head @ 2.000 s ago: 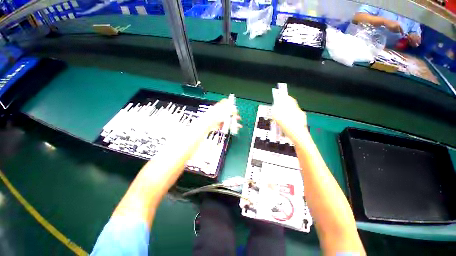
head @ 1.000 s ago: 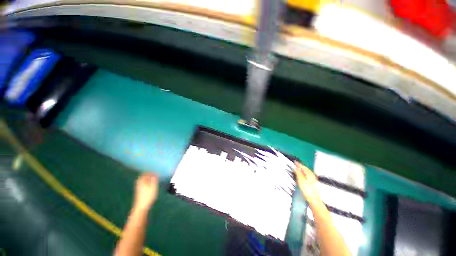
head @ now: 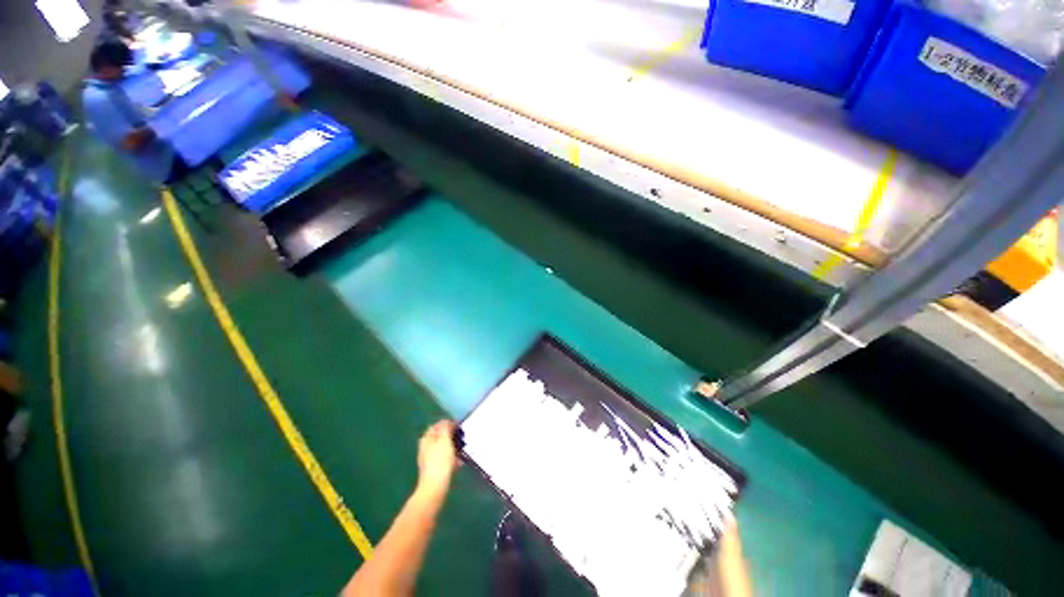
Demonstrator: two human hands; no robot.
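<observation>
A black tray (head: pixel 636 405) filled with white pen-like parts (head: pixel 583 478) lies at the lower middle, over the front edge of the green bench. My left hand (head: pixel 439 457) grips the tray's left corner. My right hand (head: pixel 729 557) is at the tray's right side, low in the view; its fingers are partly hidden and blurred against the white parts. Part of the white fixture (head: pixel 910 569) shows at the bottom right.
An empty black tray (head: pixel 338 216) stands farther along the bench (head: pixel 467 292), beside a blue bin (head: pixel 286 157) with white parts. A metal post (head: pixel 887 303) rises at the right. Blue labelled bins (head: pixel 945 82) stand on the shelf. A person (head: pixel 123 111) is at the far left.
The view has swung left. Both hands have left the fixture; the left hand has taken hold of the full tray's corner and the right hand has come to its right side.
</observation>
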